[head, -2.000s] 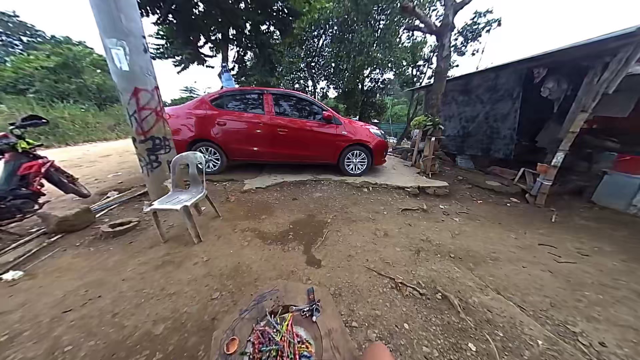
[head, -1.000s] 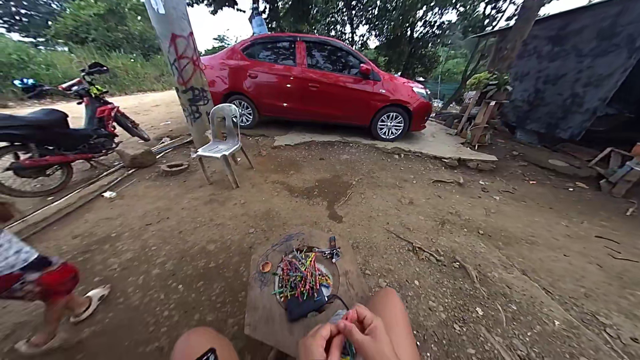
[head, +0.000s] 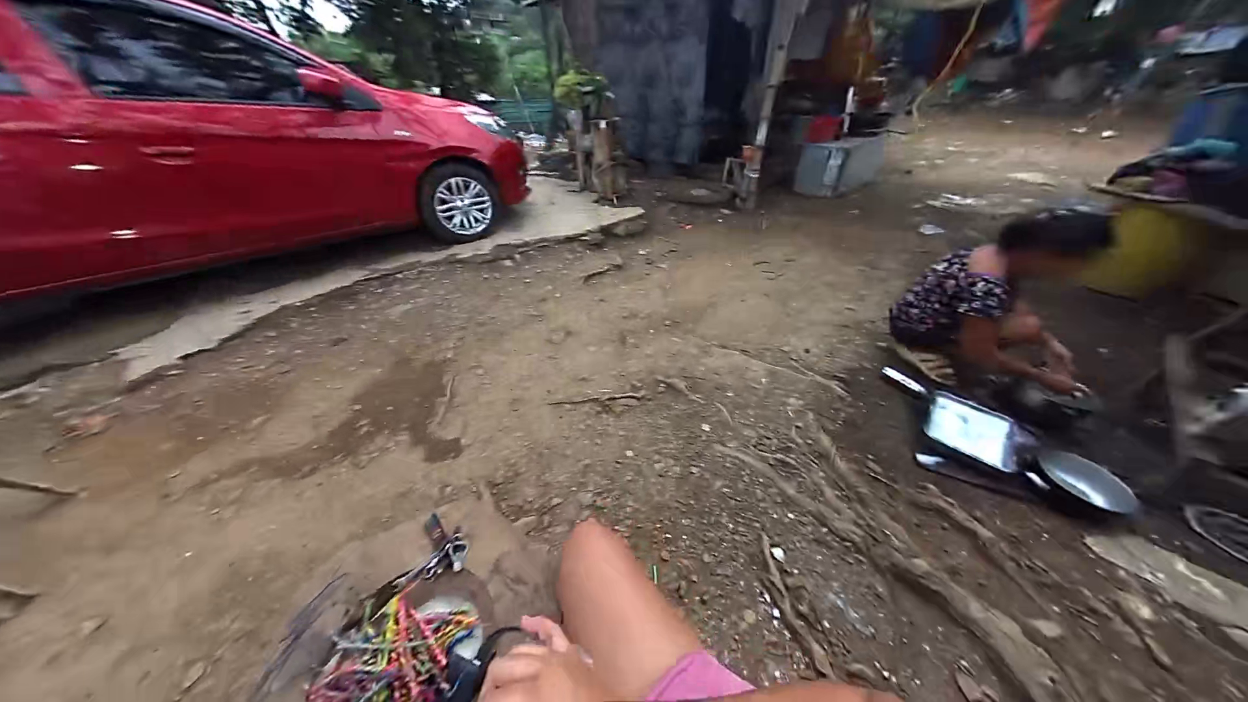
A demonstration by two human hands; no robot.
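Near the bottom edge, my right hand (head: 541,671) reaches in from the right over my bare leg, its fingers bent beside a black object (head: 470,667) with a curved strap or cable. Whether it holds anything is unclear. My left hand cannot be seen. Left of the black object lies a pile of thin multicoloured sticks or cords (head: 395,651) on a low board (head: 507,561). A pale round surface (head: 458,616) shows beside the pile. Small metal tools (head: 447,548), possibly pliers, lie at the board's far side.
A person (head: 960,302) squats at the right, hands at a dark pan (head: 1063,402). A shiny rectangular pan (head: 970,434) and a round pan (head: 1087,483) lie nearby. Tree roots (head: 936,585) cross the dirt. A red car (head: 244,146) stands at the upper left.
The view has swung right, bringing the squatting person and pans into sight. A second ago both my hands were together above the board's near edge; now only one shows, beside the black object.
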